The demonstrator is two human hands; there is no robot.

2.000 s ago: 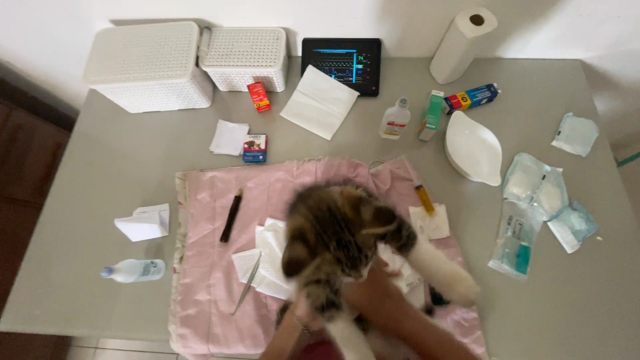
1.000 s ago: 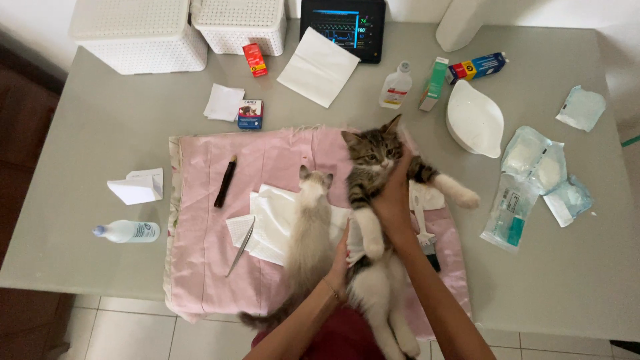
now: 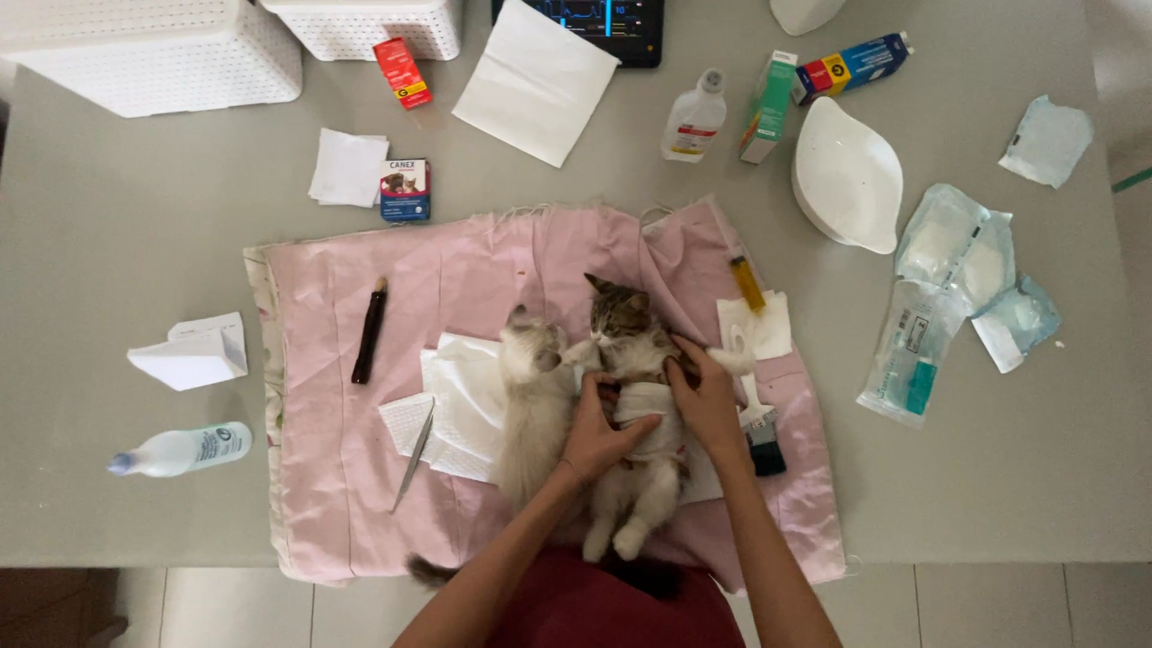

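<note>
A tabby-and-white kitten lies on its back on a pink cloth, a white bandage wrapped around its middle. My left hand rests against one side of its bandaged trunk, with the thumb across the bandage. At its chest and foreleg, my right hand has its fingers on the fur. Against the tabby lies a pale kitten, beside white gauze sheets and metal tweezers. A brush with dark bristles is right of my right hand, partly on the cloth's folds.
A dark pen-like tool and an amber-filled syringe lie on the cloth. Around it are a squeeze bottle, a white bowl, a clear bottle, medicine boxes, opened sterile packets, white baskets and a monitor.
The tabby kitten, held raised above the cloth earlier, now lies on its back beside the pale kitten. My hands have come down with it and rest at its trunk and chest.
</note>
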